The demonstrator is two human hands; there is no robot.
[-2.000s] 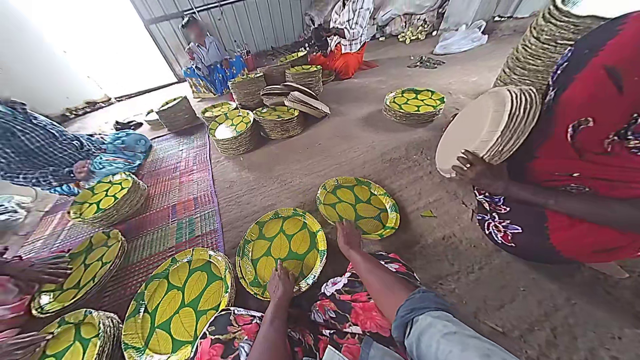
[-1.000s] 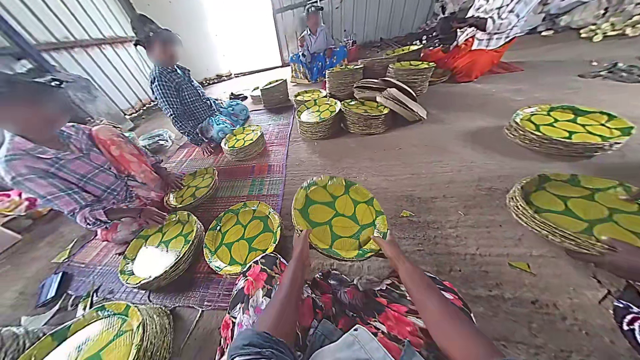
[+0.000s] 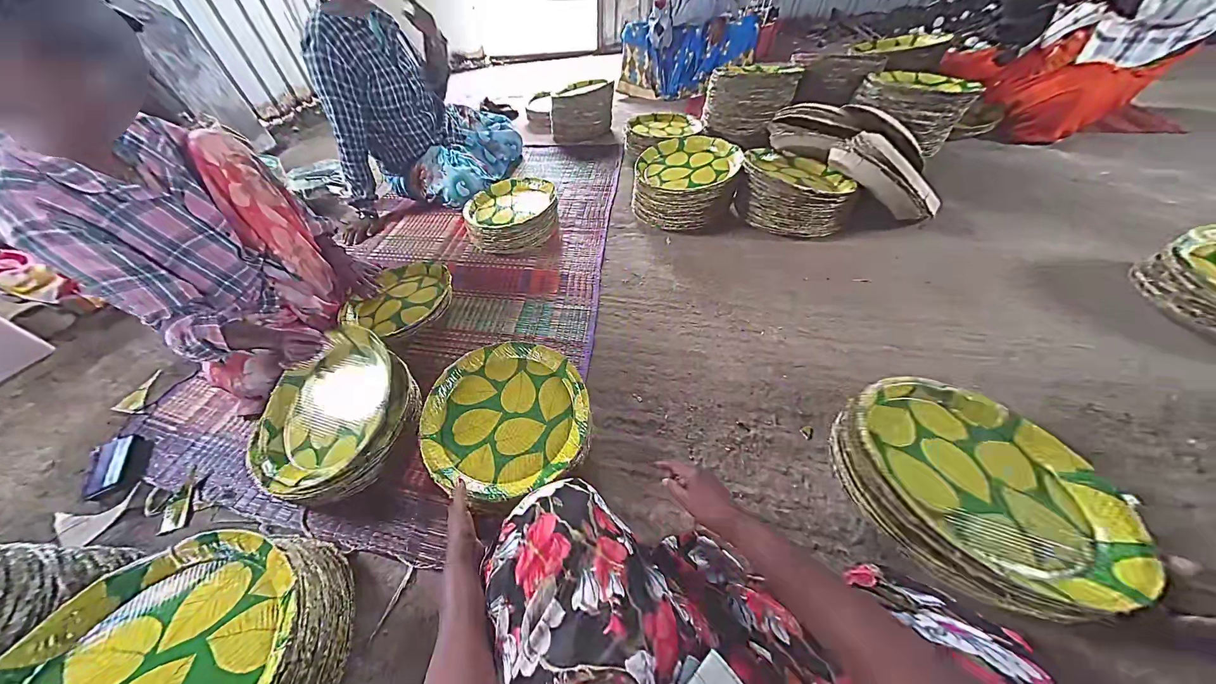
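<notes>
Green plates with a yellow leaf print lie around me. My left hand (image 3: 463,532) is at the lower left rim of a leaf-print plate (image 3: 508,423), which lies at the mat's edge in front of my knees; whether the fingers grip it cannot be told. Over the bare floor to the right of that plate is my right hand (image 3: 698,494), fingers apart and holding nothing. A stack of leaf-print plates (image 3: 997,475) stands farther right. To the left, a person's hand (image 3: 299,344) is at another plate stack (image 3: 328,418), whose top plate shines.
A woven mat (image 3: 541,285) runs ahead, bearing a small plate stack (image 3: 511,214) and a phone-like dark object (image 3: 114,465). Tall stacks (image 3: 688,185) and brown discs (image 3: 883,171) stand farther off. A large stack (image 3: 190,617) is at lower left. Several people sit around.
One second ago both my hands were at a plate in front of my knees; now my right hand is off the plates, fingers spread. The view has shifted.
</notes>
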